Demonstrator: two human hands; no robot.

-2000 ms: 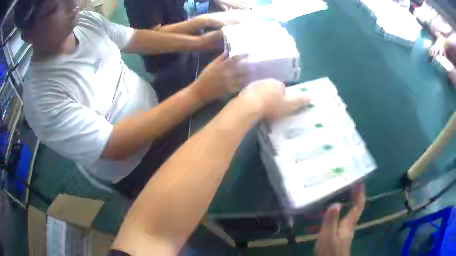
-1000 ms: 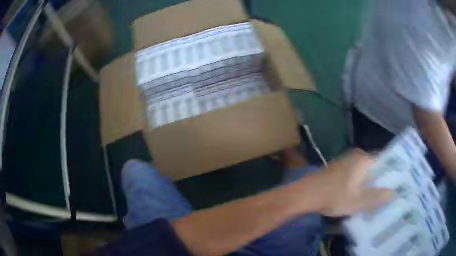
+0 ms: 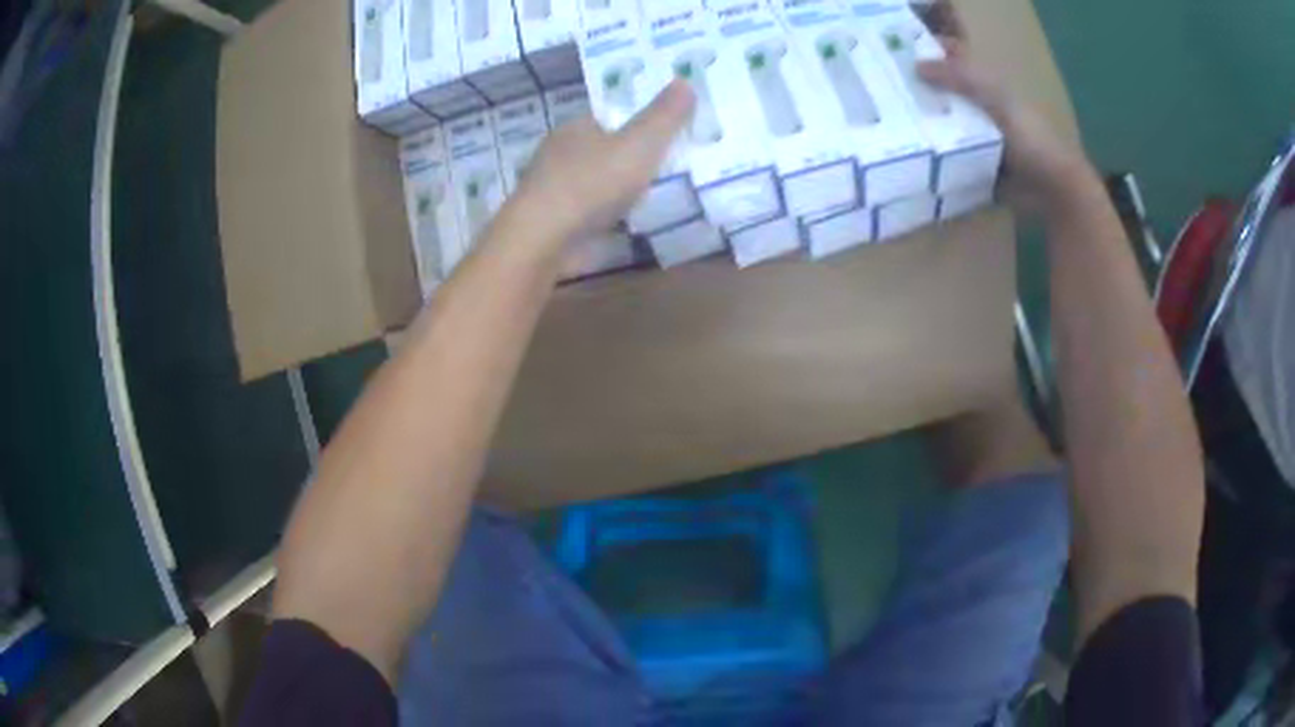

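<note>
My left hand (image 3: 604,178) and my right hand (image 3: 994,121) grip the two ends of a group of several white retail boxes (image 3: 781,114), side by side in two layers. Each shows a pale slim device with a green patch. The group is at the near right of the open shipping carton (image 3: 739,369), above its near flap. Other white boxes (image 3: 476,178) stand in rows in the carton at the left. My right fingers are partly hidden behind the group.
A blue plastic stool (image 3: 696,582) is between my knees. A pale tube frame (image 3: 128,384) with dark green panels is at the left. A red chair (image 3: 1190,270) with a shiny metal frame and part of a person in light clothing (image 3: 1267,327) are at the right edge.
The held boxes have moved from the lower right to over the carton. Both hands now grip them; only one hand showed on them a second ago. The carton appears closer.
</note>
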